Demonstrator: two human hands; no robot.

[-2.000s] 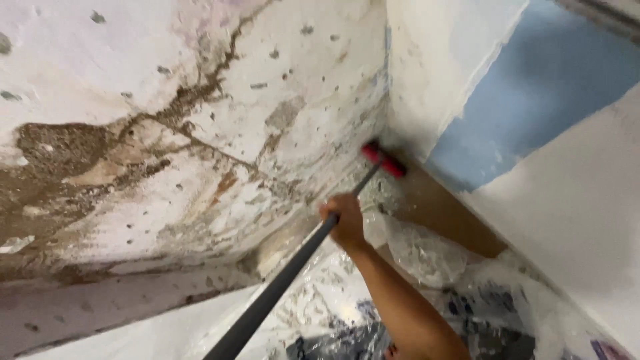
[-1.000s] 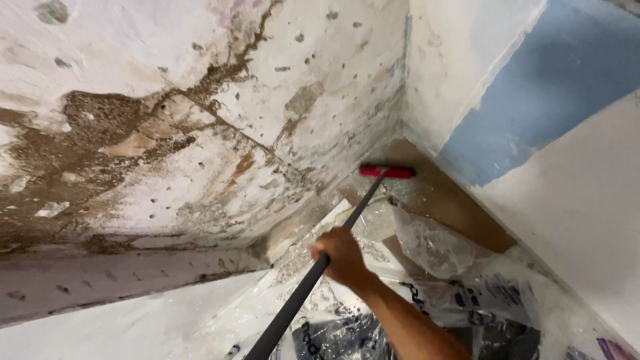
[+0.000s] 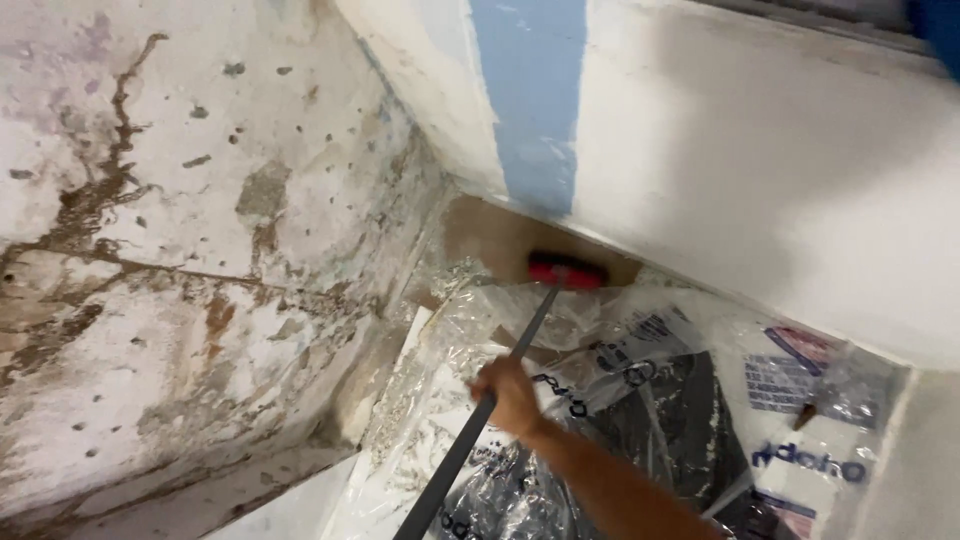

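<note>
My right hand (image 3: 510, 399) is closed around the grey pole (image 3: 459, 457) of a broom, about midway along its visible length. The forearm enters from the bottom right. At the pole's far end, the red broom head (image 3: 568, 271) with dark bristles rests on the brown floor strip (image 3: 480, 236), close to the foot of the white and blue wall. Clear plastic sheeting (image 3: 540, 307) lies just below the head and under the pole. The near end of the pole runs out of the frame at the bottom. My left hand is not in view.
On the left is a wall (image 3: 300, 225) with cracked, flaking plaster. A white wall (image 3: 735, 165) with a blue painted band (image 3: 532, 97) rises behind the broom. Printed plastic bags (image 3: 806, 442), a dark sheet (image 3: 675, 420) and plaster crumbs cover the floor.
The broom head has moved away from the corner, rightward along the foot of the blue-banded wall. My right hand keeps its hold on the pole. The view has swung to the right.
</note>
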